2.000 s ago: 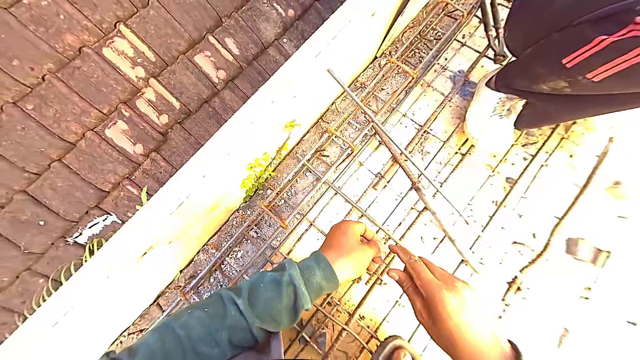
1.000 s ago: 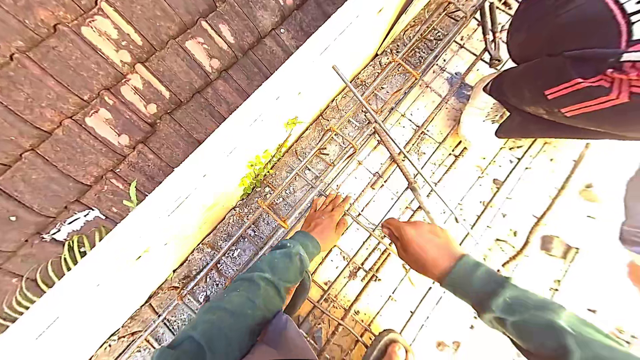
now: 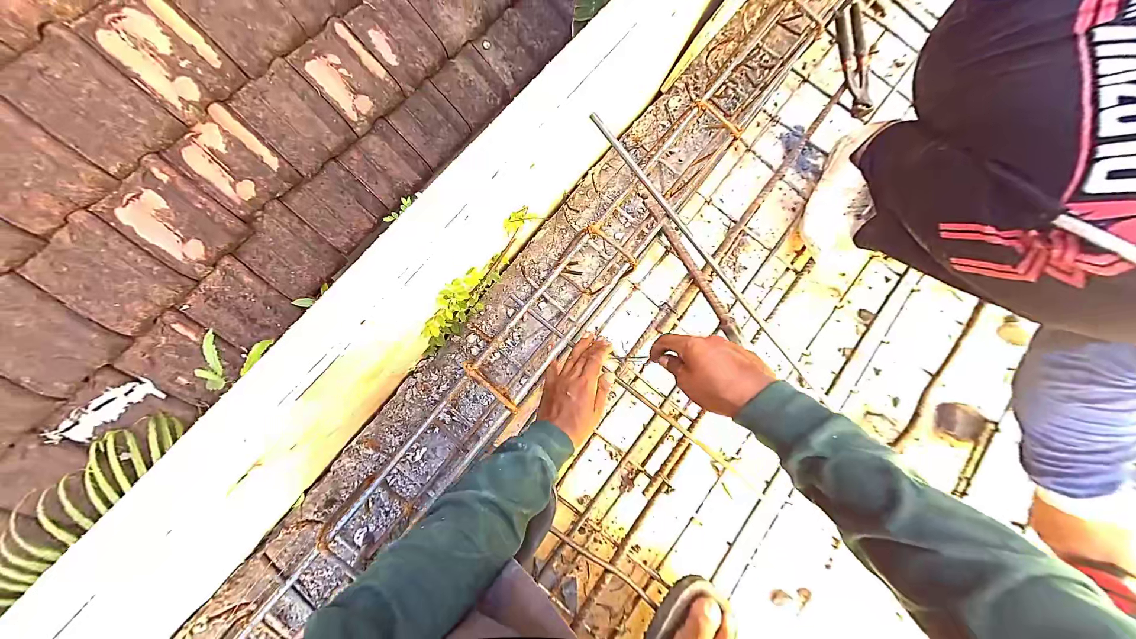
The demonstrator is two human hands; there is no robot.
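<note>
My left hand [image 3: 577,388] lies palm down, fingers stretched, on the edge of a long rebar cage [image 3: 532,342] with rusty stirrups. To its right my right hand [image 3: 714,368] is closed, thumb and index finger pinching what looks like a thin tie wire [image 3: 632,358] between the two hands. A thin steel bar [image 3: 657,191] and a rusty rebar rod [image 3: 695,266] cross above the right hand, slanting over the cage and the floor mesh. Whether the right hand also touches the rusty rod cannot be told.
A white-topped wall [image 3: 293,373] runs along the cage, with a small green plant [image 3: 457,306] beside it. Beyond are roof tiles [image 3: 240,222]. A person in dark clothes [image 3: 985,151] is at the right, close to long-handled pliers or cutters [image 3: 854,62]. A rebar mesh [image 3: 852,355] covers the floor.
My hands, close together two seconds ago, are apart. My left hand has moved onto the cage's edge and lies flat. The person at the right has shifted, and another clothed leg shows below.
</note>
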